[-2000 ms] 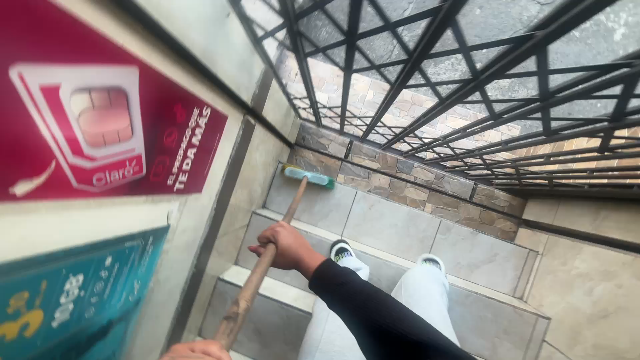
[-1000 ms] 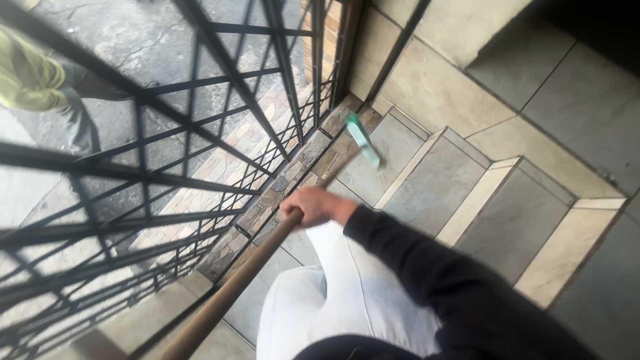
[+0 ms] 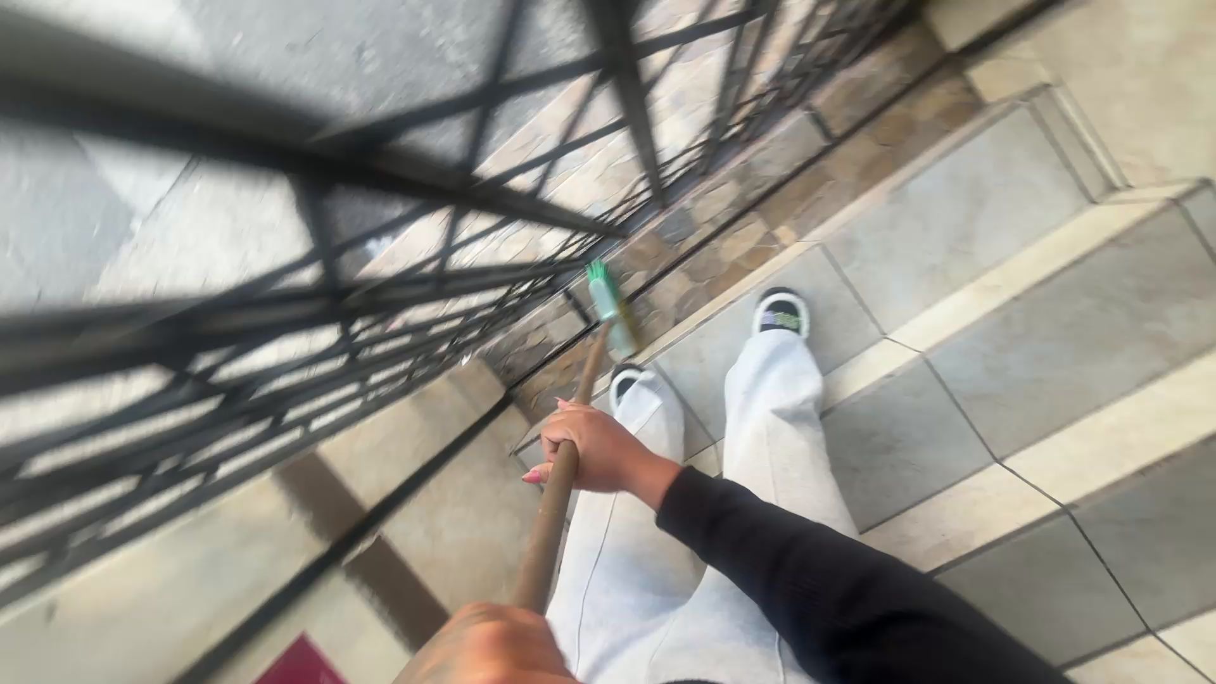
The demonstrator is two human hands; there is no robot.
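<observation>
A broom with a light green and yellow head (image 3: 613,312) has its bristles low by the foot of the metal gate, over the brown stone-patterned tile strip. Its wooden handle (image 3: 548,537) runs down toward me. My right hand (image 3: 591,448), in a black sleeve, is wrapped around the middle of the handle. Nearer to me, at the bottom edge, my left hand (image 3: 494,648) is closed at the handle's upper end; it is blurred and partly cut off. My shoes (image 3: 781,312) stand on the tiled step just beside the broom head.
A black lattice gate (image 3: 456,190) leans across the left and top, with grey pavement (image 3: 380,57) behind it. Tiled steps (image 3: 1054,332) with pale edges lie at the right. A beige tiled wall (image 3: 408,484) with a dark rail is at lower left.
The broom head was on the grey tiled step; now it is over the stone-patterned strip by the gate. Both hands keep hold of the handle. The view has swung strongly.
</observation>
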